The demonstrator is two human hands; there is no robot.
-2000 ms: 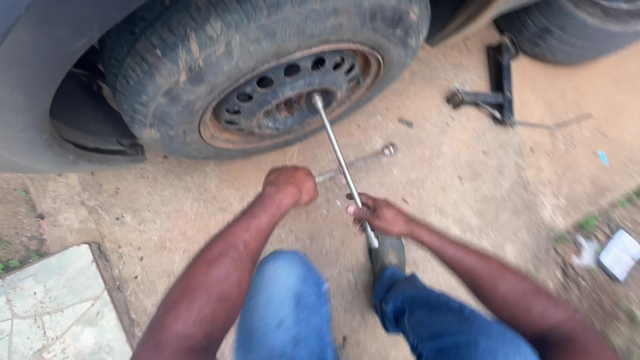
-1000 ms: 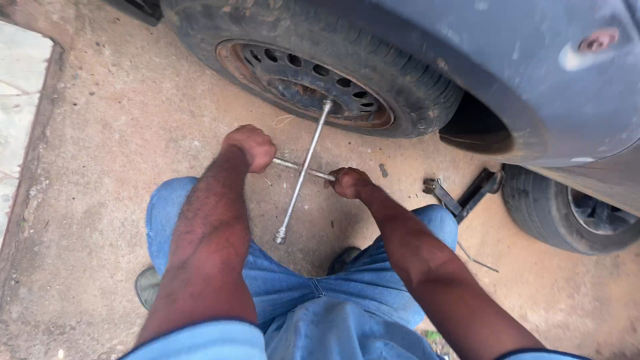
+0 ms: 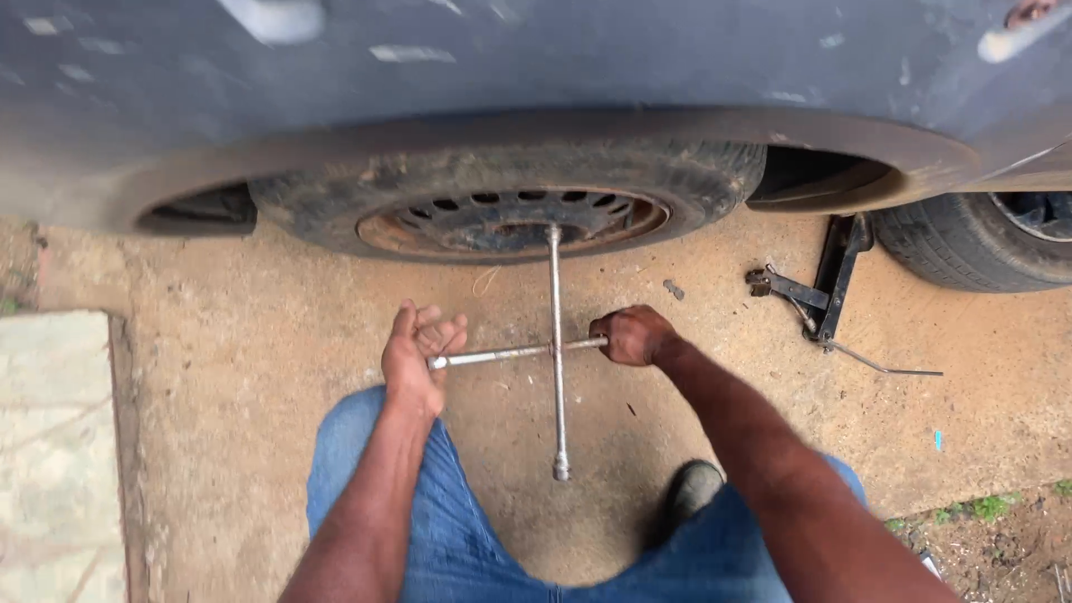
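A four-way lug wrench (image 3: 556, 293) points out from the hub of the car wheel (image 3: 469, 222), which has a rusty steel rim; its inner socket end is at the wheel's middle. The opposite end hangs free toward my knees. My right hand (image 3: 635, 335) is closed around the right arm of the cross. At the tip of the left arm is my left hand (image 3: 420, 356), palm turned up and fingers spread, the tip touching or just beside the palm. Whether a lug nut sits in the socket is hidden.
The dark car body (image 3: 536, 67) overhangs the wheel. A scissor jack (image 3: 825, 289) with a thin crank rod lies on the concrete at right, beside another tire (image 3: 963, 243). Pale paving (image 3: 59, 452) borders the left. A small flat piece (image 3: 673, 290) lies near the wheel.
My left hand has loosened from its closed grip on the wrench arm and its fingers are now spread. My right hand still grips its arm. The view has swung considerably.
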